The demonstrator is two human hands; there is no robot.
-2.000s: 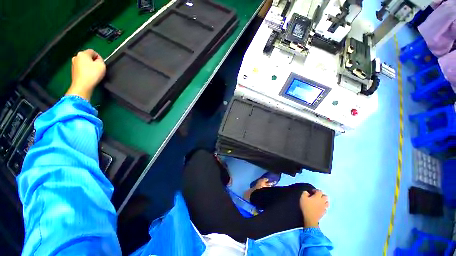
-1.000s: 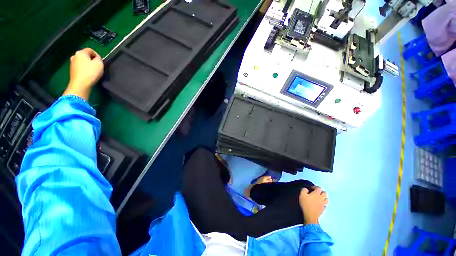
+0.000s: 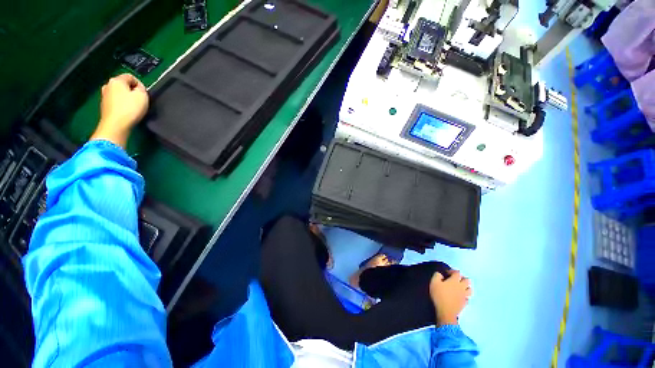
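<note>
My left hand [image 3: 123, 104] is a loosely closed fist with nothing visible in it, on the green bench at the near left end of a stack of black compartment trays [image 3: 226, 68]. The top tray's pockets are empty. My right hand [image 3: 450, 295] rests on my knee, holding nothing. Beyond a pale rail, one black display module [image 3: 138, 61] lies flat above my left hand. A second black module [image 3: 194, 14] lies farther up, near the top edge.
Filled trays [image 3: 23, 176] lie at far left, partly behind my sleeve. More black trays [image 3: 149, 233] lie by my forearm. A tray stack [image 3: 398, 190] sits over my lap against the white machine [image 3: 373, 108]. Blue stools [image 3: 625, 180] and a person's pink sleeve [image 3: 628, 39] are at right.
The two loose modules beyond the rail have shifted down and left, closer to my left hand. My hands and the tray stacks have barely moved.
</note>
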